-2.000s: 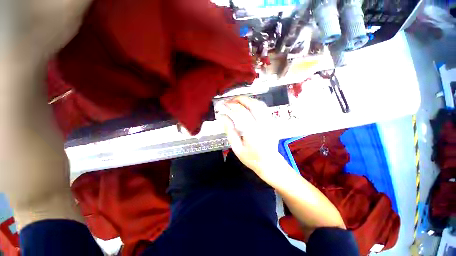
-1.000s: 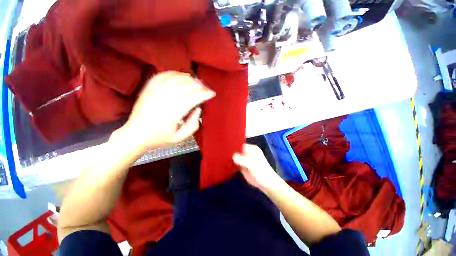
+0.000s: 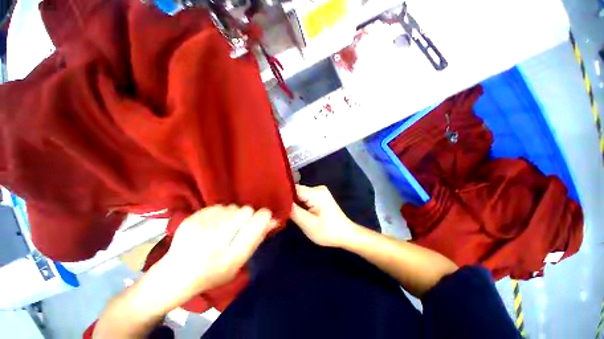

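Observation:
A large red garment covers the left of the white machine table and hangs over its front edge. Its right edge runs taut from the presser foot area down to my hands. My left hand grips the cloth near its lower end, fingers bent over it. My right hand pinches the lower right corner of the same edge, just right of my left hand. Fingertips are partly hidden in the cloth. A thin red strip lies right of the foot.
A blue bin with red garments stands right, below the table. A black slotted bracket and red scraps lie on the table. Yellow-black tape marks the floor at the far right.
The view has shifted, with the machine now higher and further left. The garment is spread out and pulled along its right edge. Both hands are now close together at its lower corner.

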